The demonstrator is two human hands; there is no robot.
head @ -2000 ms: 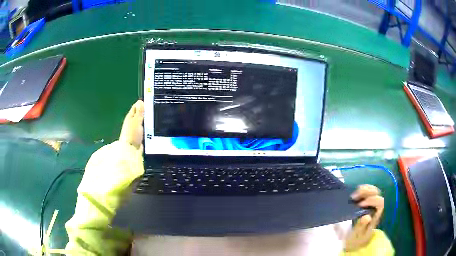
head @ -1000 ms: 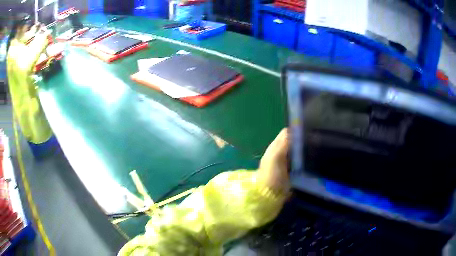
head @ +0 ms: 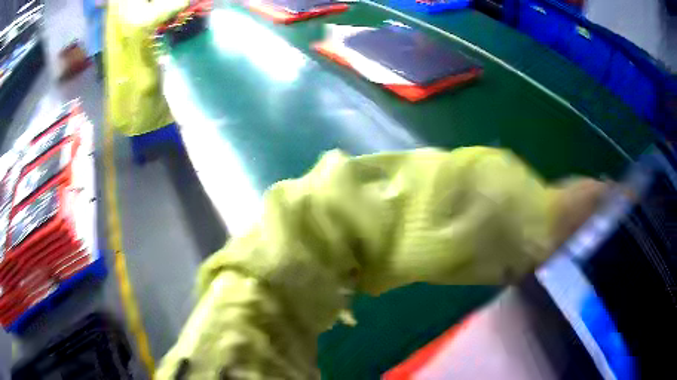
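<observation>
The open laptop (head: 631,297) is at the right edge, tilted, blurred and cut off by the frame. Part of its lit screen shows blue. My left hand (head: 586,208) is on the upper left edge of the screen, blurred, with the yellow-green sleeve reaching across the middle. A red pad (head: 427,358) with a pale pink sheet (head: 475,345) lies on the green bench at the bottom, left of the laptop. My right hand is not in view.
A closed dark laptop (head: 408,53) lies on a red pad farther along the green bench (head: 282,119). A person in a yellow-green smock (head: 137,74) stands at the bench's far left. Stacked red pads (head: 44,230) stand across the aisle. Blue bins (head: 594,59) are at upper right.
The view has swung left, showing the aisle and stacks. The laptop has shifted to the right edge and looks more tilted, with my left hand still on its screen edge. The right hand has left view.
</observation>
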